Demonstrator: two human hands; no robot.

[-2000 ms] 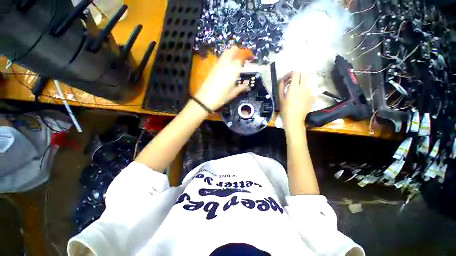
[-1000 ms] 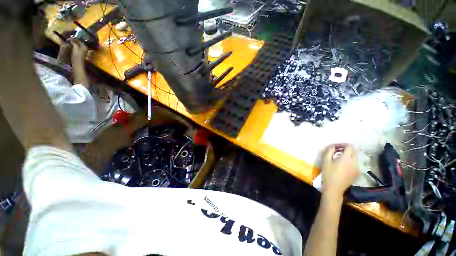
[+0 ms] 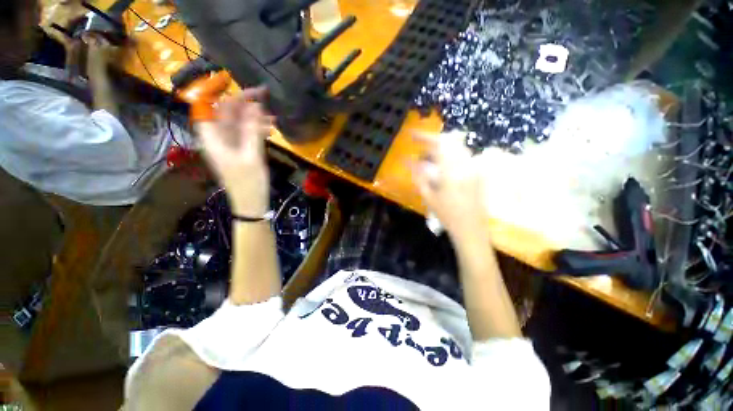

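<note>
My left hand (image 3: 235, 140) is raised over the bench edge at left, blurred, with fingers apart and bright orange finger cots (image 3: 206, 95). No part shows in it. My right hand (image 3: 452, 181) is over the front of the bench, blurred, fingers pointing left and up. A small whitish thing shows at its lower edge; whether the hand holds it, I cannot tell. The black cordless screwdriver (image 3: 635, 233) lies at right on the pale mat (image 3: 530, 197). A pile of small black parts (image 3: 482, 88) lies behind my right hand.
A dark pegged rack (image 3: 273, 56) and perforated foam strip (image 3: 378, 112) stand left of the pile. Cloudy film (image 3: 615, 120) lies beside it. Black housings (image 3: 181, 281) are heaped below the bench. Cable leads (image 3: 711, 193) hang at right. Another person's sleeve (image 3: 56, 144) shows at left.
My left arm, stretched out to the far left one second ago, is back with the hand in view. My right hand has moved left. The housing held two seconds ago is no longer between my hands.
</note>
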